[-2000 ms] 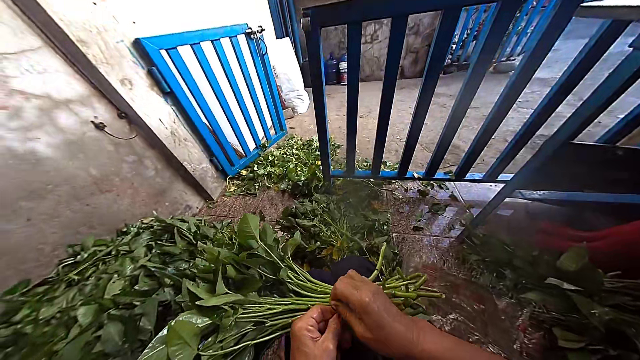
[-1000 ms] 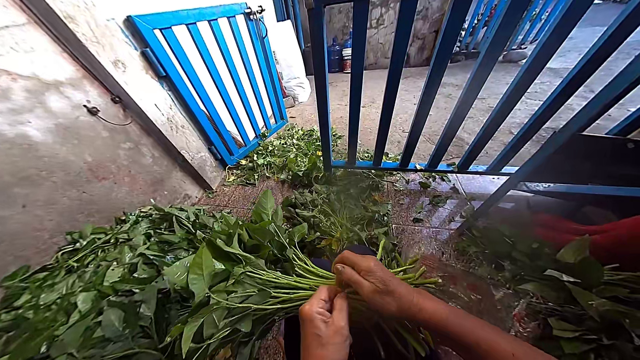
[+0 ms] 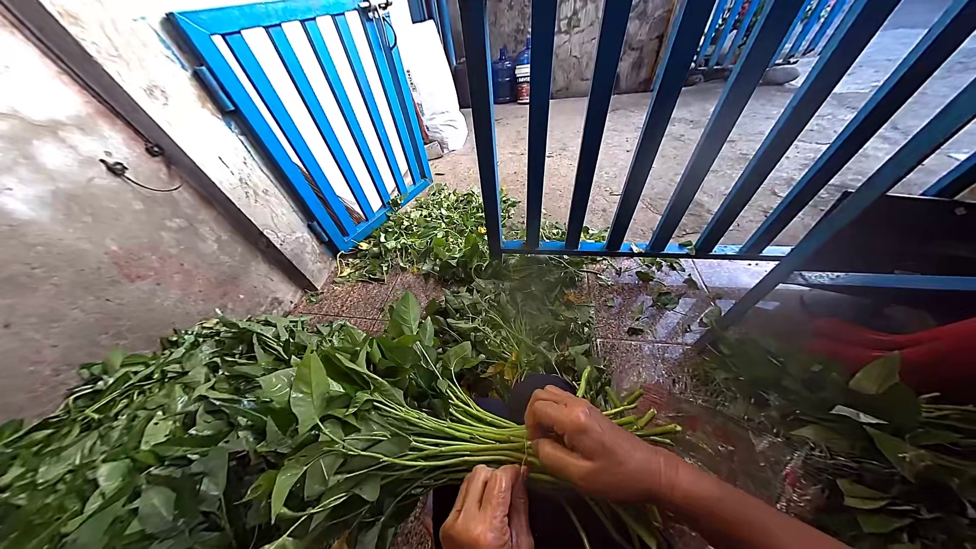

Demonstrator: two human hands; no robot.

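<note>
A bunch of long-stemmed leafy greens [image 3: 450, 435] lies across my lap, its leaves to the left and its cut stem ends to the right. My right hand [image 3: 583, 442] rests over the stems near the cut ends, fingers bent and pinched at a thin tie around them. Just below and to its left, my left hand [image 3: 488, 507] pinches at the lower edge of the stems, by the same thin strand. Exactly what each fingertip holds of the strand is too small to tell.
A large heap of leafy greens [image 3: 175, 435] spreads at the left by the wall. Loose greens [image 3: 435, 236] lie near the blue gate [image 3: 305, 114]. A blue metal railing [image 3: 656, 137] stands ahead. More greens [image 3: 877, 442] lie at right, beside red cloth [image 3: 915, 354].
Both hands stay at the bunch's stems, with small finger movements. The left hand has shifted slightly lower relative to the right. The view has moved slightly.
</note>
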